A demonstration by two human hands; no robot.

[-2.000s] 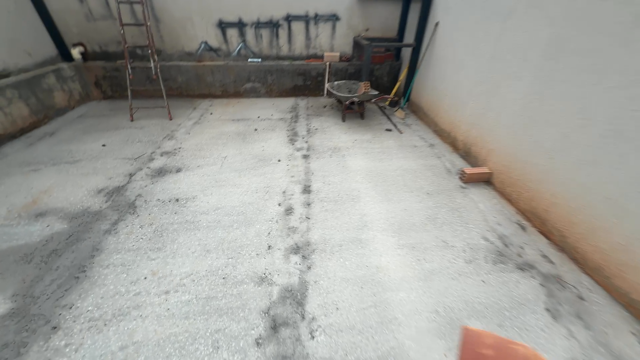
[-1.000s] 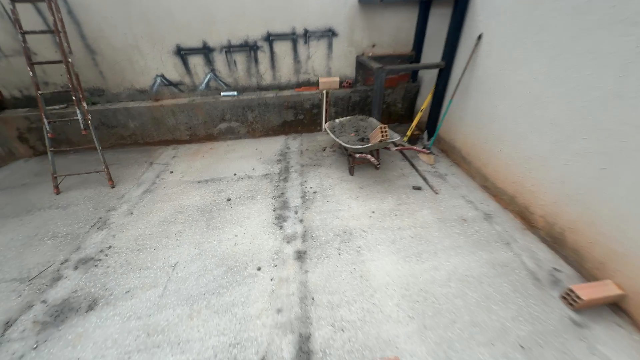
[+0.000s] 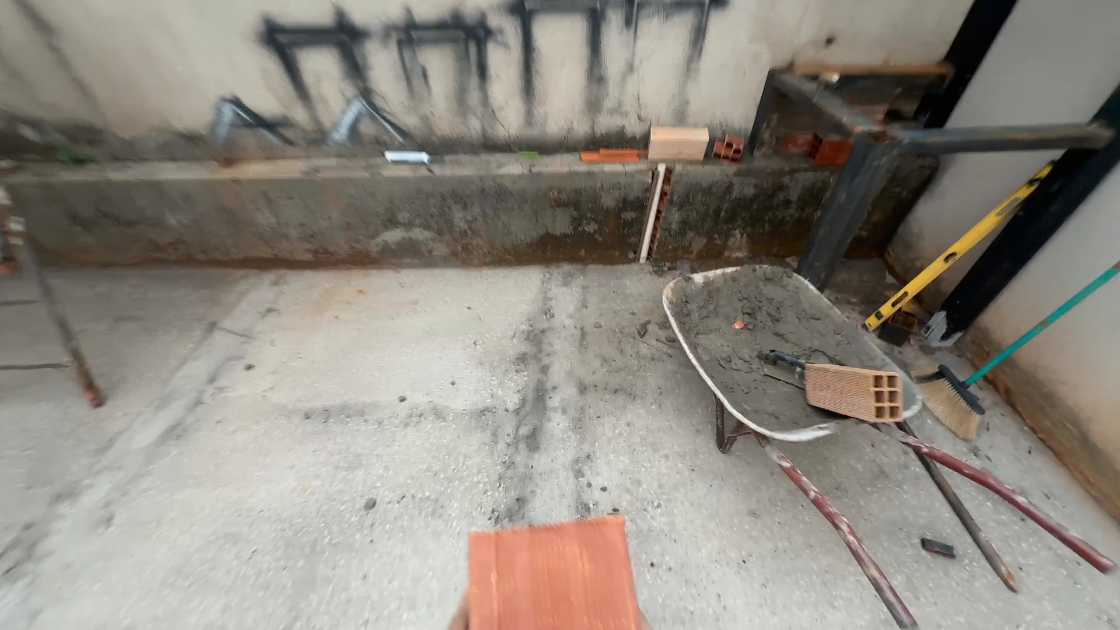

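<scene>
An orange clay block is held up at the bottom middle of the view. My left hand grips its left side, with only a few fingers showing. At its right side a small edge of my right hand shows against the block. Ahead on the right stands a wheelbarrow filled with wet mortar. A hollow clay brick lies on its near rim, next to a trowel that rests on the mortar.
Wheelbarrow handles point toward me. A broom and a yellow spirit level lean at the right. A low concrete ledge bears a block and brick pieces. Metal frame behind the wheelbarrow; ladder leg at left.
The view has moved forward, closer to the wheelbarrow and ledge. The block in my hands now shows at the bottom middle; two seconds ago an orange piece showed at the bottom right.
</scene>
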